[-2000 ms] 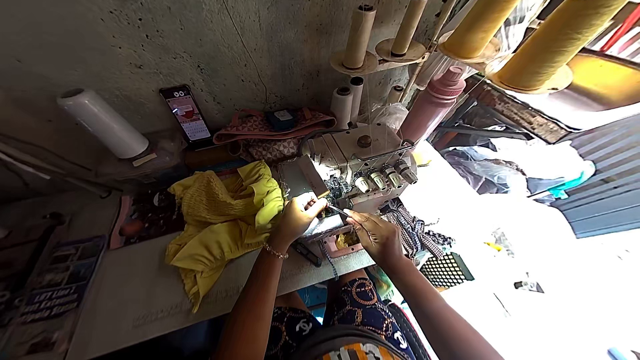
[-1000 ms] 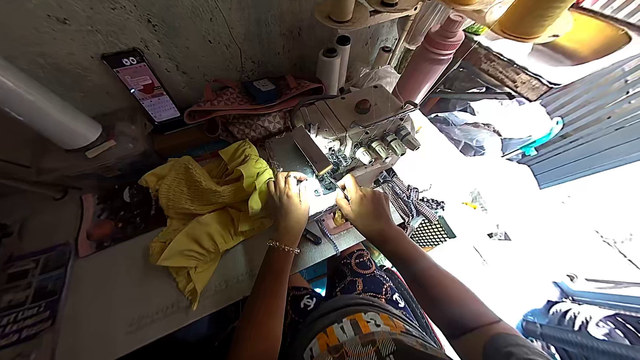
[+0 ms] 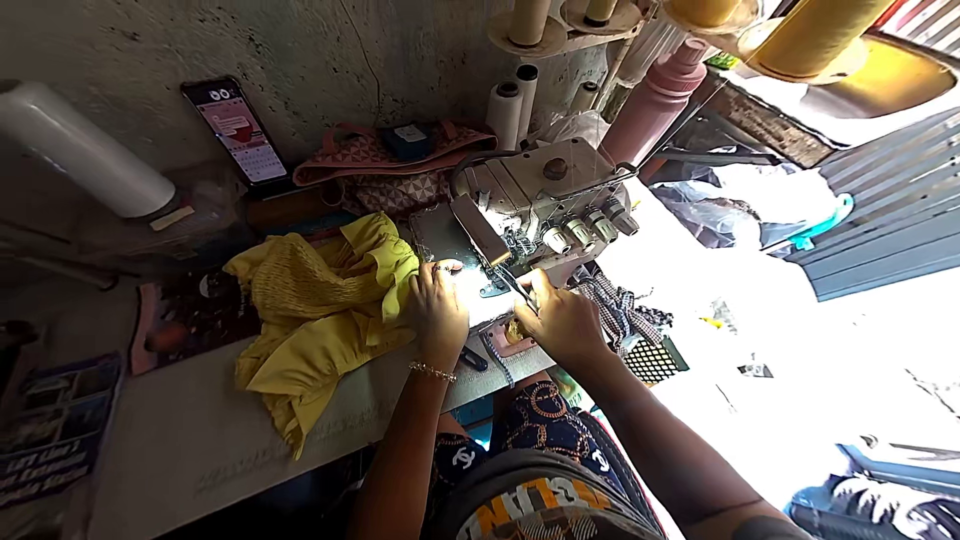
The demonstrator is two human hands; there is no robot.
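An overlock sewing machine stands on the table with its lamp lighting the needle area. My right hand grips a pair of metal tweezers, whose tips point at the presser foot area. On the lit plate left of the needles rests my left hand, fingers bent; whether it holds a thread is too small to tell. Beside it, a yellow ruffled, shirred garment lies on the table, touching the hand. Dark threads are tangled about the loopers.
Thread cones and a pink bottle stand behind the machine. A phone leans at the wall near a pink patterned bag. Small dark snips lie at the table edge. Checked fabric strips lie right of the machine.
My left hand has moved left, away from the right hand and the needle area, onto the plate. The tweezers in my right hand now point up-left toward the presser foot.
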